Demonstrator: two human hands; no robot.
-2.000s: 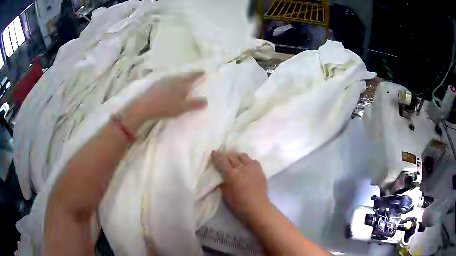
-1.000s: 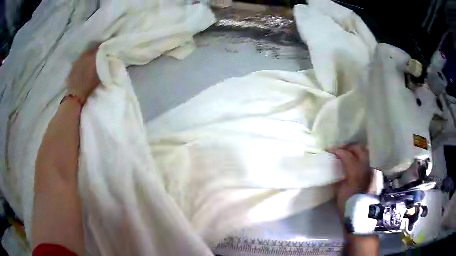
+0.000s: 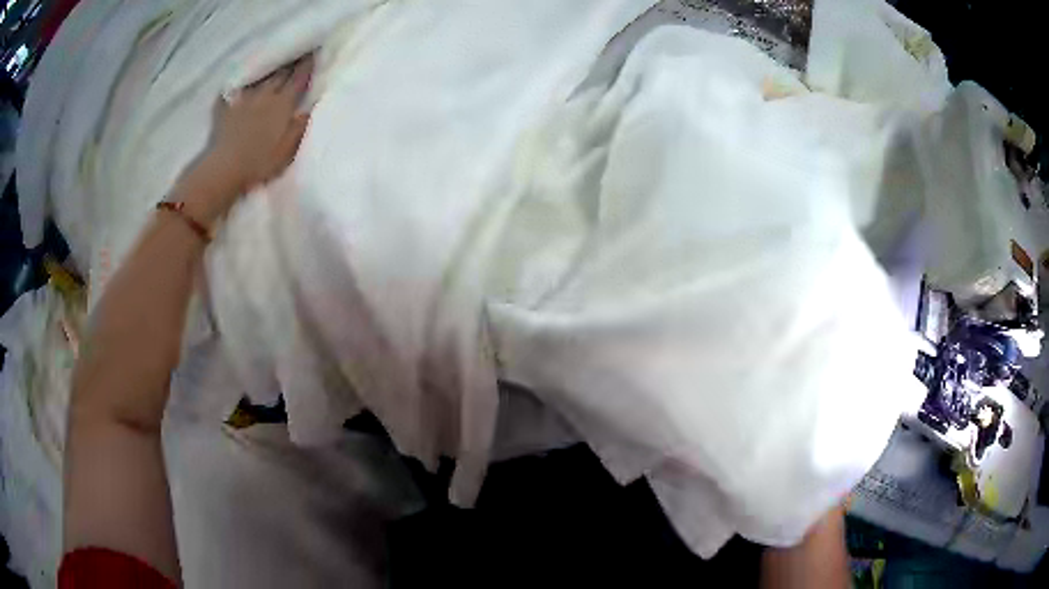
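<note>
A wide white fabric piece (image 3: 690, 265) is spread across the middle and hangs over the table's front edge. My left hand (image 3: 259, 132) lies on the cloth at the upper left, fingers partly hidden at a fold; whether it grips is unclear. My right hand (image 3: 819, 552) is at the lower right under the fabric's edge, with its fingers covered by the cloth. The sewing machine's needle area (image 3: 966, 374), dark and shiny, is just right of the fabric.
A large heap of white cloth (image 3: 104, 127) fills the upper left. The cream machine body (image 3: 978, 219) stands at the right. A strip of table with ruler marks (image 3: 909, 483) shows below the machine. More white cloth (image 3: 35, 380) hangs at the lower left.
The fabric has spread over the table and its lower edge has come into view over the front. My right hand has moved down, beneath the cloth. My left hand has moved slightly up and right.
</note>
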